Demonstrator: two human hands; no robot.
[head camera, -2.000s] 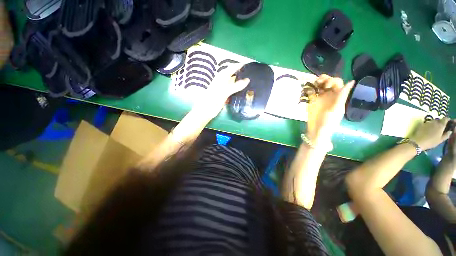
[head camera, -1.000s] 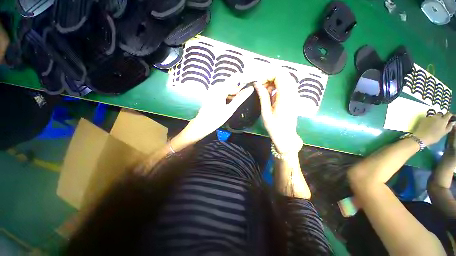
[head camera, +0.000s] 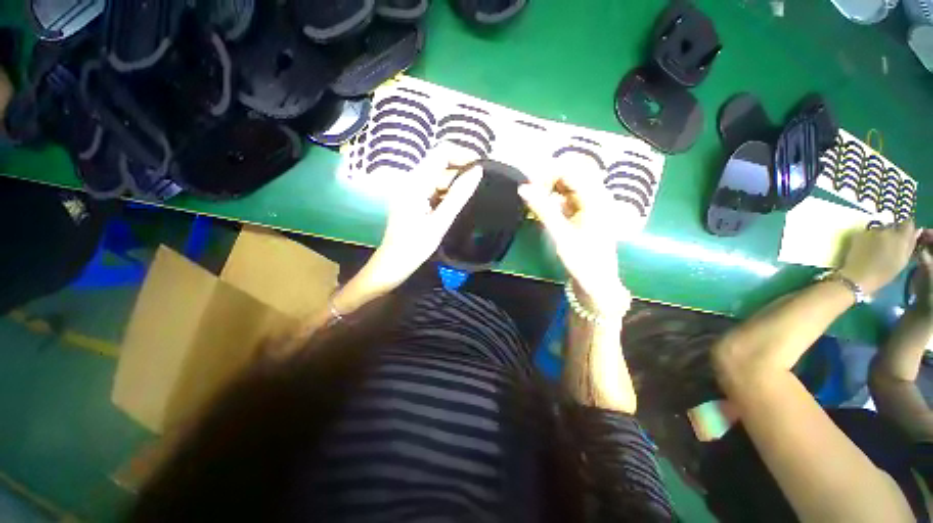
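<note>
A black oval fan base is between my hands, near the bench's front edge, over the lower side of the pad sheet. My left hand grips its left side, thumb on the upper face. My right hand is at its upper right, fingers curled with the fingertips at the rim; glare hides whether they hold a pad. The white pad sheet lies behind the hands and carries columns of dark curved adhesive pads, with a partly emptied part in the middle.
A large pile of black bases is at the left. Several bases lie at the right. A neighbouring person's arm is beside another pad sheet. An open carton stands below the bench at the left.
Two seconds ago my right hand was over the sheet's right part; it moved left to the base. Since one second ago the hands have parted slightly, showing more of the base's face.
</note>
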